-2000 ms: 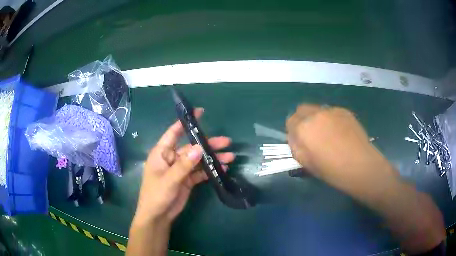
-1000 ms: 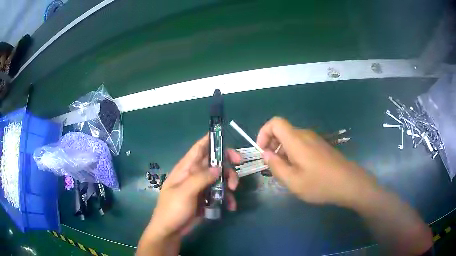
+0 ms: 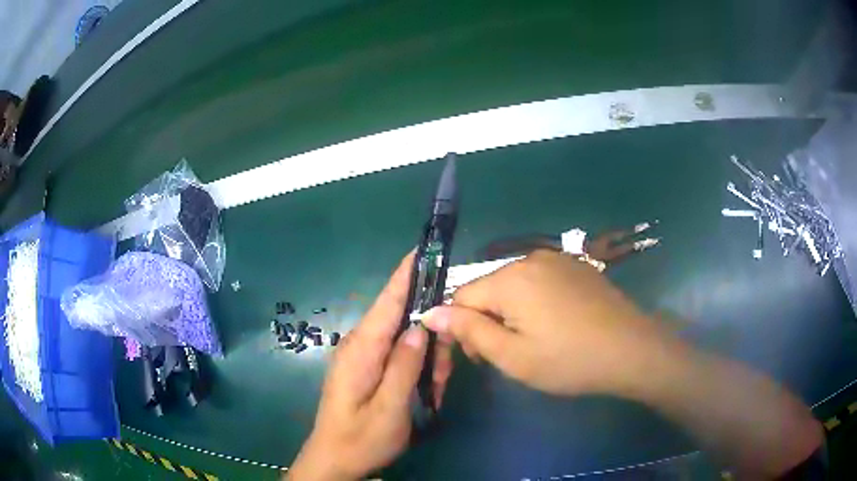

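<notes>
A long slim black housing [image 3: 440,224] with a tapered nose points away from me. A greenish and silvery strip shows in its open side. My left hand [image 3: 381,376] grips its lower half. My right hand [image 3: 536,324] is at the housing, its thumb and fingertip pinching at the open side beside my left thumb. A small whitish bit shows at those fingertips; whether it is the white stick is unclear. White sticks [image 3: 484,271] lie partly hidden behind my right hand. Pliers [image 3: 615,249] with a brownish two-pronged end lie beyond it.
Small black parts [image 3: 303,333] lie left of my left hand. Further left are a bag of purple parts [image 3: 174,291], a clear bag with black contents [image 3: 195,218], a blue bin [image 3: 80,348] and part-built units [image 3: 174,371]. White pieces [image 3: 780,214] are heaped far right.
My right hand has moved left from above the sticks to the housing, and the separate raised white stick no longer shows clearly. The housing has shifted right and tilts slightly.
</notes>
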